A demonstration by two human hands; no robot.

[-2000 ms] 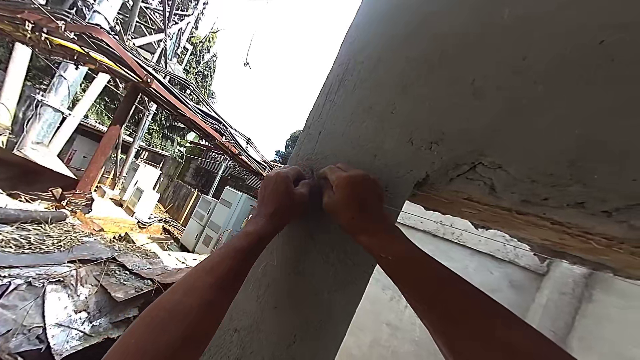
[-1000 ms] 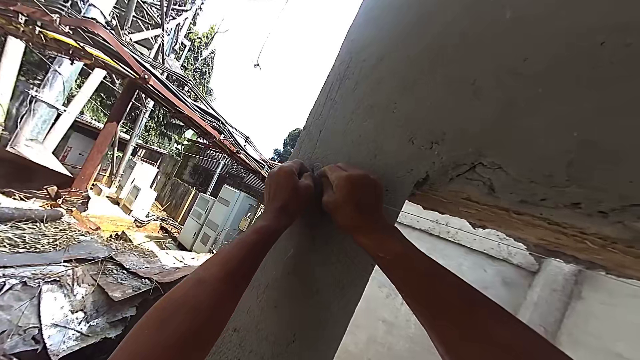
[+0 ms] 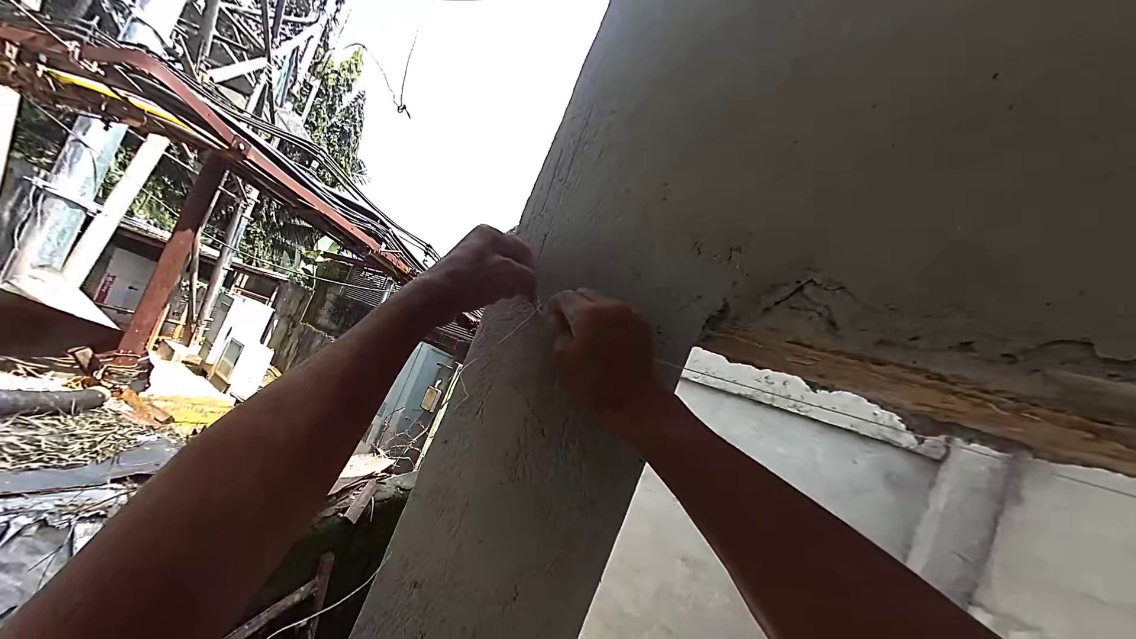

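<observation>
My left hand (image 3: pixel 486 268) is at the left edge of a grey plastered column (image 3: pixel 497 497), its fingers curled. Lower and to the right, my right hand (image 3: pixel 603 351) rests against the column's face with thumb and fingers pinched together. A thin string (image 3: pixel 524 321) shows between the two hands; which fingers grip it is too small to tell for the left hand. From behind the right hand a taut line (image 3: pixel 763 387) runs off to the right, below the plastered beam (image 3: pixel 887 177).
Beyond the column stands a pale wall (image 3: pixel 799 470). A rusty steel frame (image 3: pixel 177 257) carries cables at the left. Grey cabinets (image 3: pixel 413 399), sheet debris (image 3: pixel 53 532) and a dry twig pile (image 3: pixel 62 435) lie past my left arm. Bare wood (image 3: pixel 852 373) edges the beam's underside.
My hands were close together on the column; the left has moved up and left, away from the right. A thin string now shows between them.
</observation>
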